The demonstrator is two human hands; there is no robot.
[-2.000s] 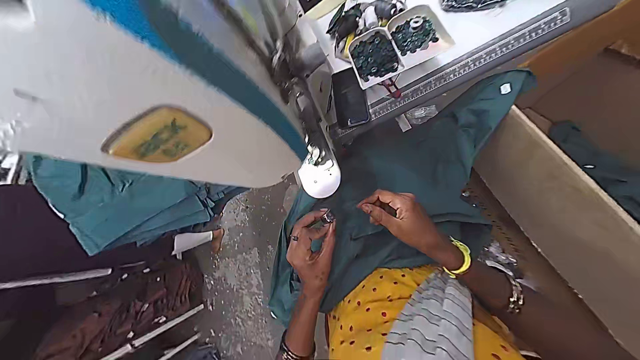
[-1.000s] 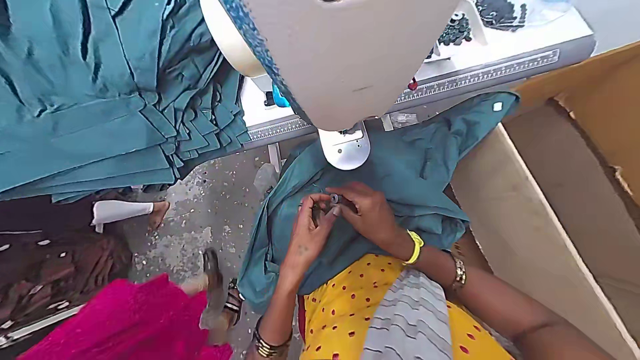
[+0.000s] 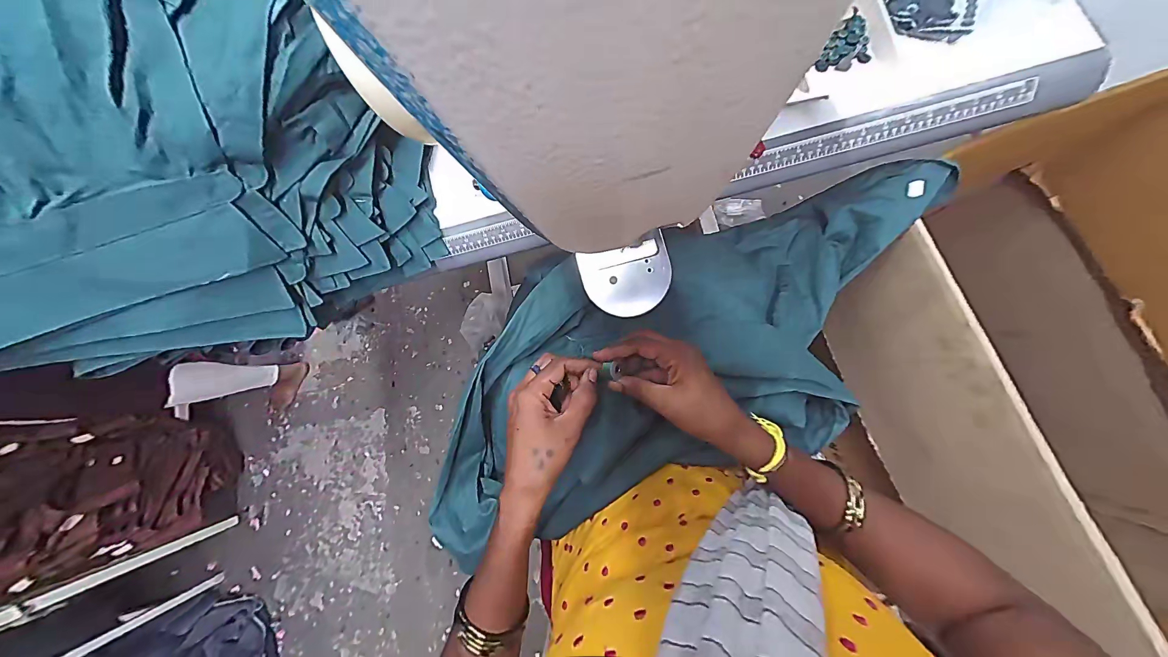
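Close together above my lap, my left hand [image 3: 552,411] and my right hand [image 3: 671,379] meet at the fingertips. My right thumb and forefinger pinch a small dark round piece [image 3: 614,370], perhaps a button or a metal part. My left fingertips touch or nearly touch it; whether they grip anything is hidden. A teal garment [image 3: 721,301] drapes under both hands and over my lap. Just beyond them is the rounded metal work plate [image 3: 625,278] of a sewing-type machine, whose pale head [image 3: 584,109] rises above it.
Stacked teal garments [image 3: 137,246] hang over the left of the white table [image 3: 1031,41]. Dark buttons [image 3: 844,41] lie at the back. A ruler strip [image 3: 894,128] edges the table. An open cardboard box [image 3: 985,438] stands at the right, brown garments [image 3: 100,493] lower left. Another person's foot [image 3: 288,383] is at left.
My hands were apart two seconds ago and have come together. The view has shifted, bringing the teal stack in. A person in pink, seen lower left one second ago, is out of view.
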